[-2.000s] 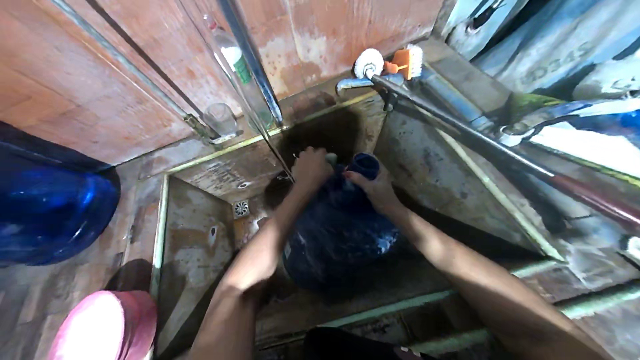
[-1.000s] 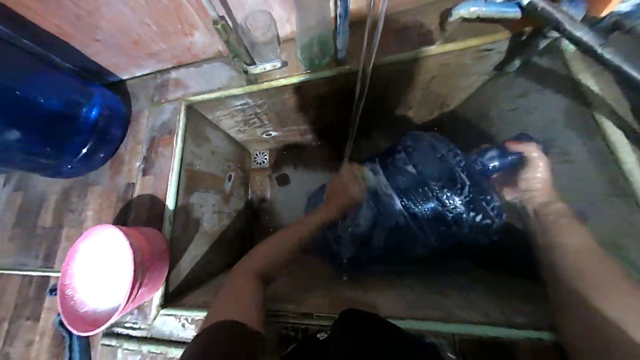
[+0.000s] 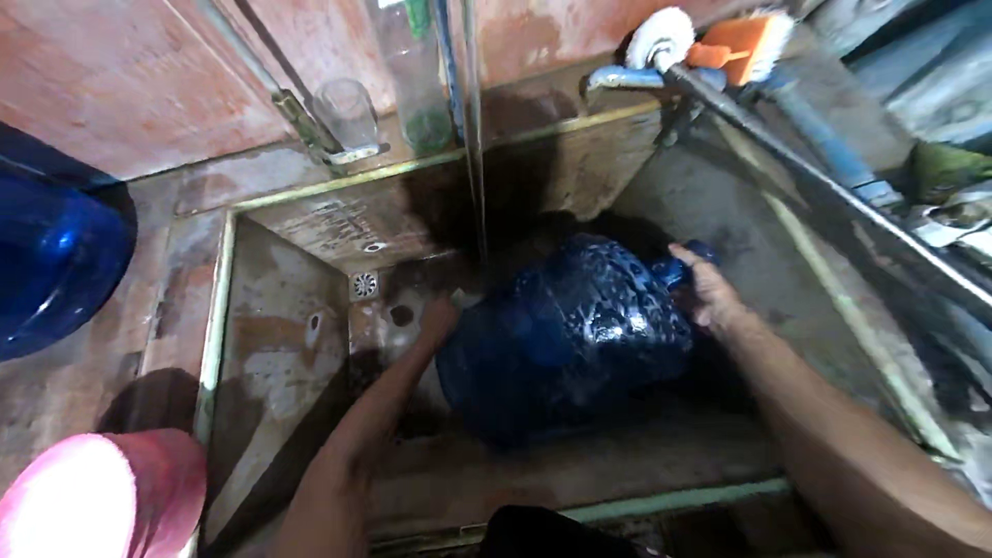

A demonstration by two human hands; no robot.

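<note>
A large blue plastic water jug (image 3: 573, 333) lies on its side in a stained tiled basin (image 3: 267, 325), wet on its upper side, its neck toward the right. My right hand (image 3: 707, 288) grips the jug by its neck. At the jug's base, on the left, is my left hand (image 3: 443, 314), with a small light greenish thing showing at its fingers; what it is cannot be told. A thin stream of water (image 3: 474, 155) falls behind the jug, near its base end.
A drain grate (image 3: 365, 285) is in the basin's far left corner. A pink bucket (image 3: 167, 480) and another blue jug (image 3: 58, 256) stand on the left. Along the back are a clear cup (image 3: 346, 112) and a bottle (image 3: 418, 77). A long-handled round brush (image 3: 660, 39) and an orange brush (image 3: 748, 46) lie at the right.
Two seconds ago both hands were close together at the jug's mouth, which pointed away from me; the jug then turned onto its side. Since one second ago my left hand has moved to its base.
</note>
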